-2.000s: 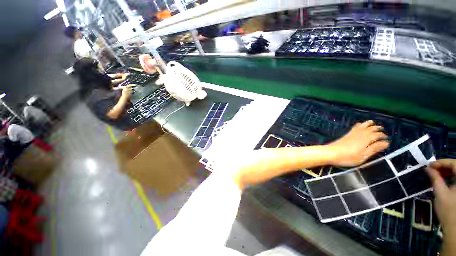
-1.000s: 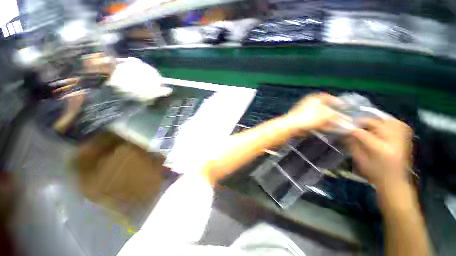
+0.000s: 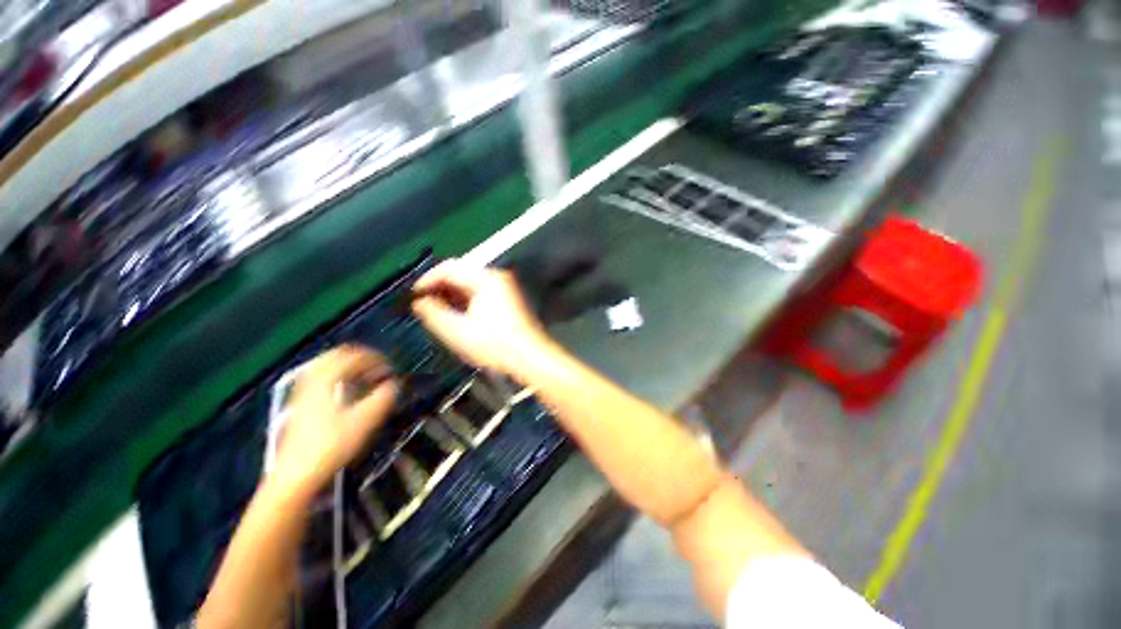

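The black tray point(image 3: 209, 473) lies on the bench with phone housings in it; a row with pale yellowish outlines point(image 3: 430, 461) shows in its middle. My left hand point(image 3: 332, 412) is blurred over the tray's left part. White edges of a lens carrier sheet point(image 3: 339, 541) show beside and below it, and the hand appears to grip the sheet. My right hand point(image 3: 473, 307) is over the tray's far right corner with fingers curled together. Whether it pinches something small cannot be told.
A dark clump point(image 3: 572, 280) and a small white card point(image 3: 625, 315) lie right of the tray. Farther right are spare lens sheets point(image 3: 719, 211) and another loaded dark tray point(image 3: 824, 98). A green conveyor point(image 3: 369, 277) runs behind. A red stool point(image 3: 916, 277) stands beside the bench.
The view has swung right, bringing the stool and spare sheets into view. My hands were together at the carrier sheet; now they are apart, my right hand at the tray's far right corner.
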